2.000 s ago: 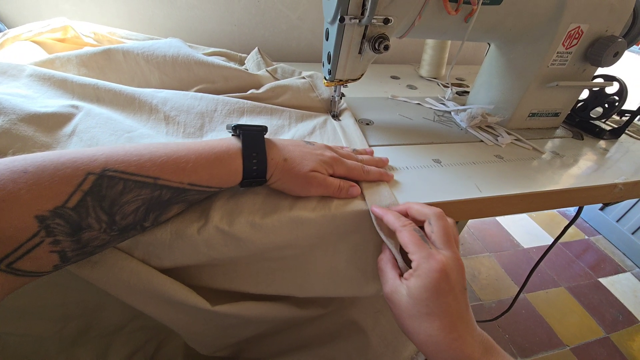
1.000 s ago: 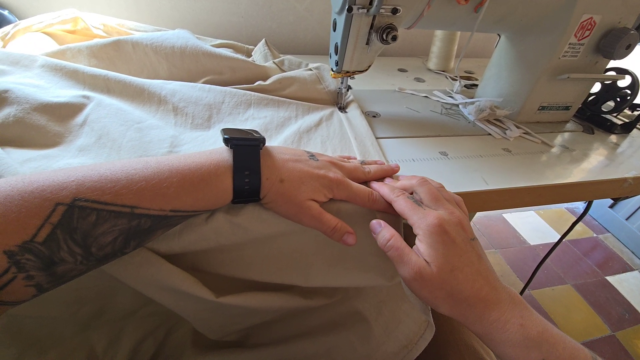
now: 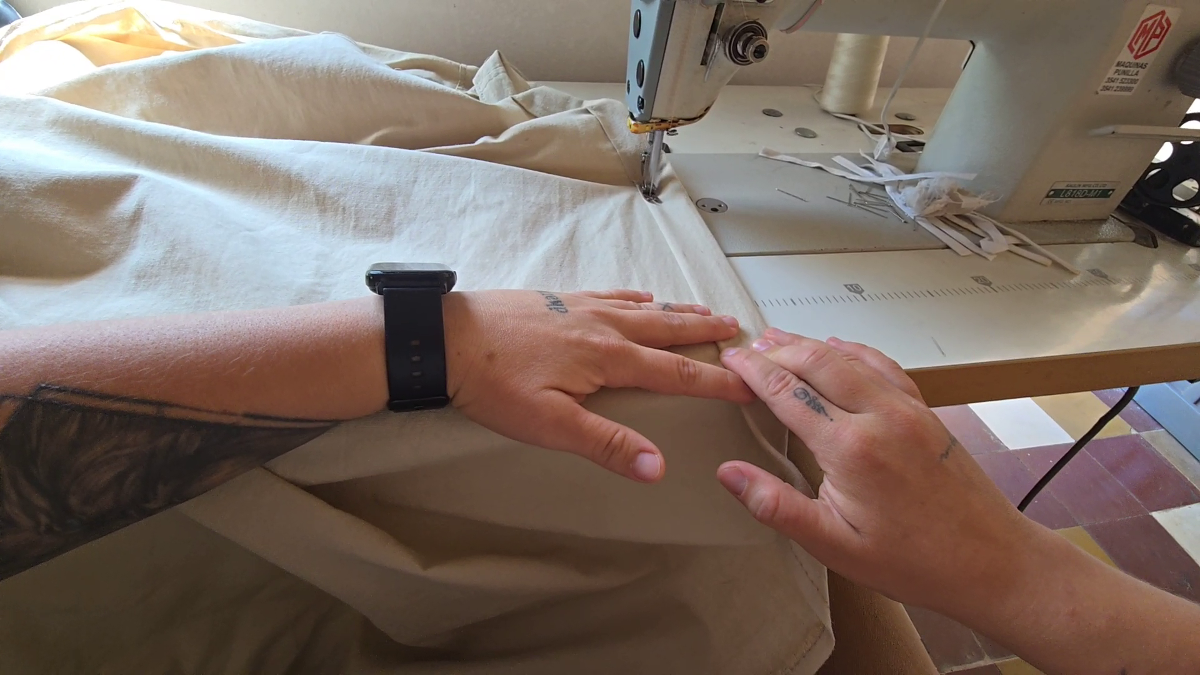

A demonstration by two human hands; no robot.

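A large beige cloth (image 3: 394,206) covers the left of the sewing table and hangs over its front edge. Its folded right edge runs under the presser foot (image 3: 650,183) of an industrial sewing machine (image 3: 1022,103). My left hand (image 3: 591,361), with a black watch on the wrist, lies flat on the cloth, fingers apart, fingertips near the folded edge. My right hand (image 3: 834,431) rests its fingertips on that same fold, touching the left fingertips; its thumb stands apart from the fingers. Neither hand pinches the cloth.
White fabric strips (image 3: 947,202) and loose pins (image 3: 867,199) lie on the machine bed. A thread cone (image 3: 853,75) stands behind. A printed ruler scale (image 3: 928,289) runs along the table near its wooden front edge (image 3: 1050,372). A black cable (image 3: 1073,450) hangs above the tiled floor.
My right hand held the fold's edge between thumb and fingers two seconds ago; it has let go and moved up onto the fold beside the left fingertips. The left thumb has spread from its fingers.
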